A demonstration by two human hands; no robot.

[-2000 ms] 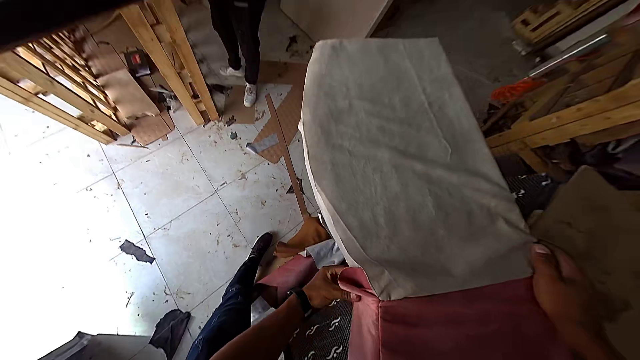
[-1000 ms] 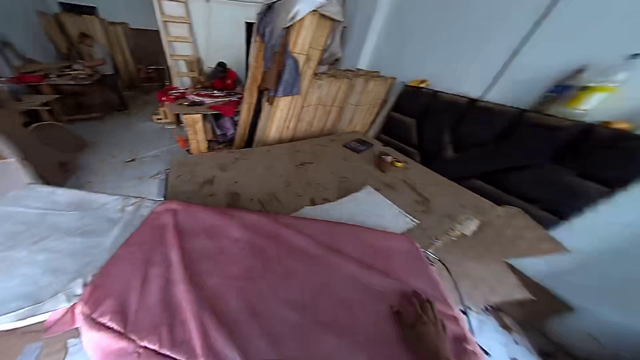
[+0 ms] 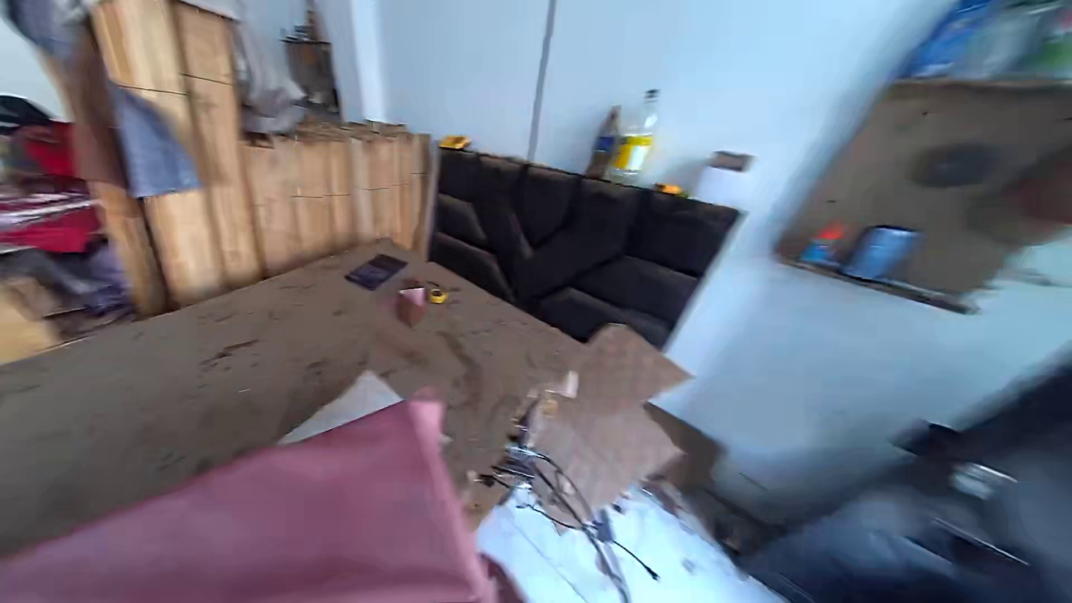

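Note:
A pink fabric-covered piece (image 3: 293, 511) fills the lower left of the head view, one corner pointing up over a large brown worktable (image 3: 167, 368). Behind that corner lies a scrap of white material (image 3: 352, 406). Neither of my hands shows in this frame, so what they hold or touch is hidden. Farther back on the table are a dark flat object (image 3: 376, 271), a small pinkish-brown block or roll (image 3: 411, 306) and a small yellow item (image 3: 438, 296), perhaps a tape measure.
Cables (image 3: 561, 486) hang off the table's near right side beside a brown sheet (image 3: 603, 419). Black upholstered panels (image 3: 578, 234) lean against the wall, with bottles (image 3: 635, 146) above them. Bundled wooden boards (image 3: 335, 188) stand behind the table. A wall shelf (image 3: 879, 285) holds cans at right.
The view has swung far to the right. The hand that lay on the pink fabric one second ago is out of view. Earlier, two hands were at the edge between grey and pink material.

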